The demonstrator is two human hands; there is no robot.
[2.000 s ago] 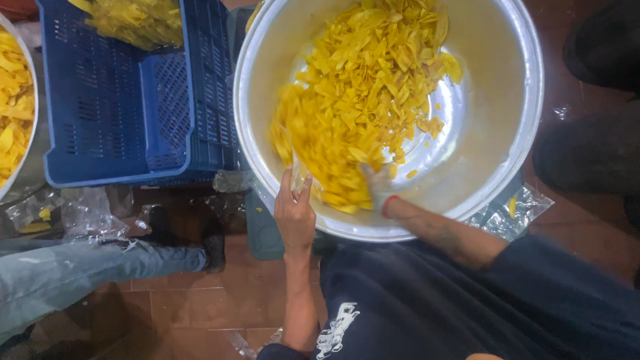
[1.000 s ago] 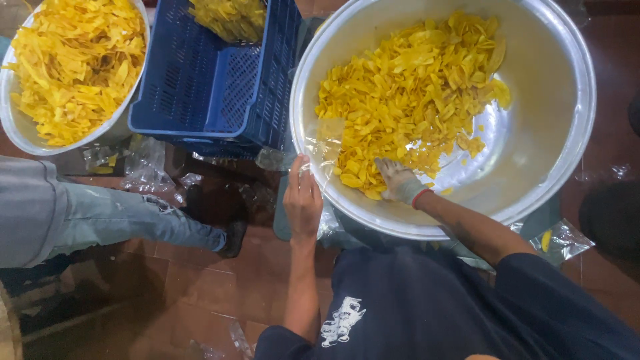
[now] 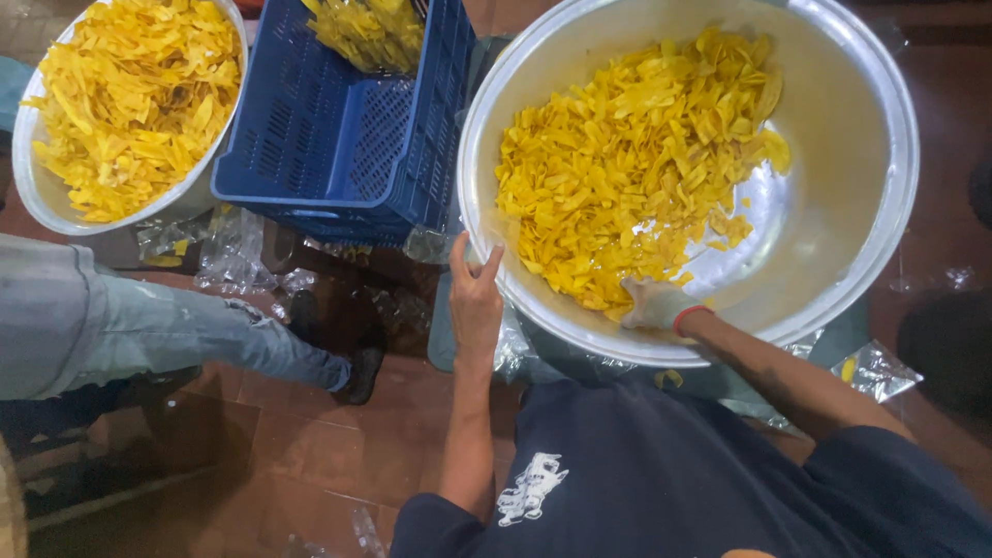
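A large metal basin (image 3: 891, 194) holds a heap of thin yellow chips (image 3: 620, 170), mostly on its left side. My left hand (image 3: 476, 298) is at the basin's left rim, index finger and thumb spread in a V, with what looks like a faint clear plastic bag (image 3: 505, 229) at the fingertips. My right hand (image 3: 655, 302), in a pale translucent glove with a red band at the wrist, is inside the basin. It touches the near edge of the heap; its fingertips are partly hidden, so its grip is unclear.
Left of the basin stands a blue plastic crate (image 3: 302, 198) with filled clear bags (image 3: 372, 39). Beyond it is a second basin (image 3: 25, 155) heaped with chips. Another person's leg in jeans (image 3: 194, 325) is at left. Loose plastic bags (image 3: 236, 252) lie below the crate.
My gloved right hand, blurred over the chips two seconds ago, now rests at the heap's near edge. The view has shifted left, showing the second basin more fully.
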